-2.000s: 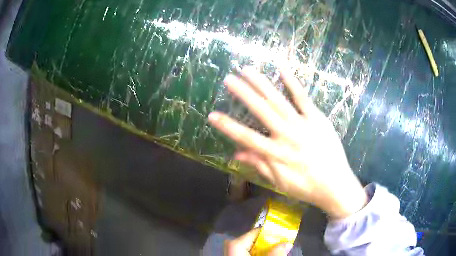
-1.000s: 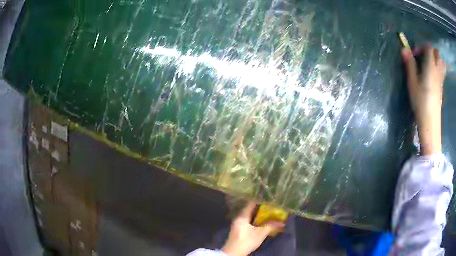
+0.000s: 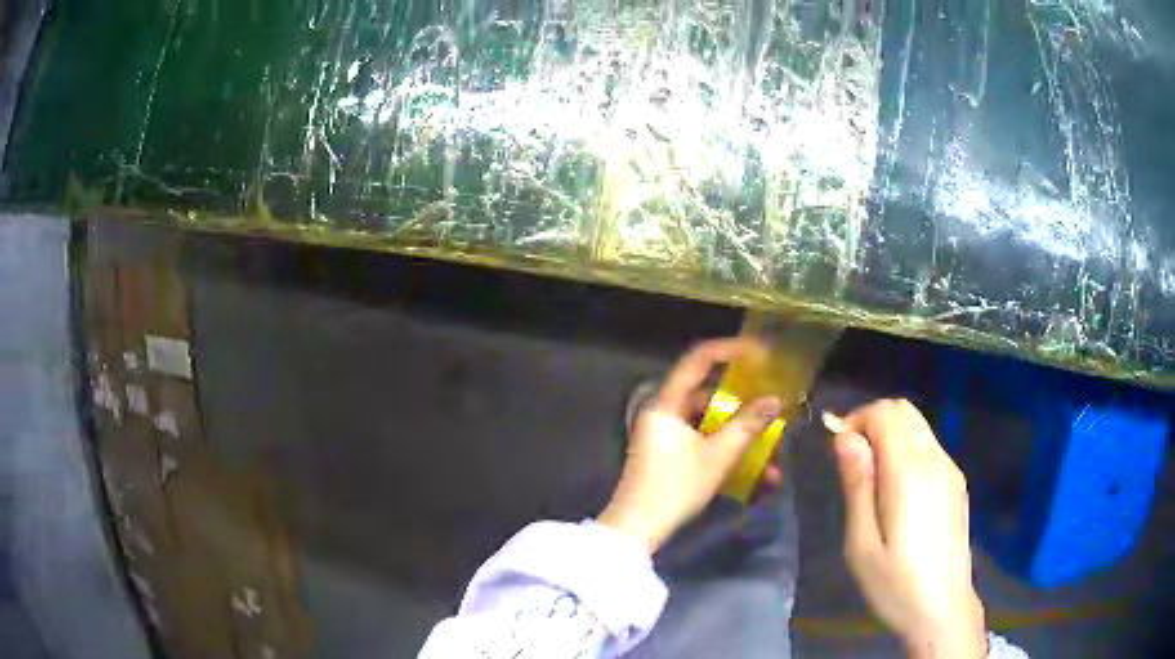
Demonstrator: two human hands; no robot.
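Observation:
My left hand [image 3: 689,444] holds the yellow tape roll [image 3: 745,444] just below the table's front edge. A strip of tape [image 3: 789,350] hangs from the edge down to the roll. My right hand [image 3: 908,509] is to the right of the roll and pinches a small, pale tip [image 3: 835,422], likely the small stick or cutter; the rest of it is hidden in the fingers. The tip is close to the strip's right side; I cannot tell if they touch. The green table top [image 3: 206,116] carries wrinkled, glossy tape strips [image 3: 670,155], yellower near the middle.
The table's front edge [image 3: 451,251] runs across the view above my hands. Brown cardboard [image 3: 155,438] with white label scraps stands below left. A blue plastic object [image 3: 1102,489] is below right, with a yellow line on the floor near it.
My right hand has picked up the stick from the table's far right and come down below the edge beside the roll. The view has tilted down, and the hanging strip now shows.

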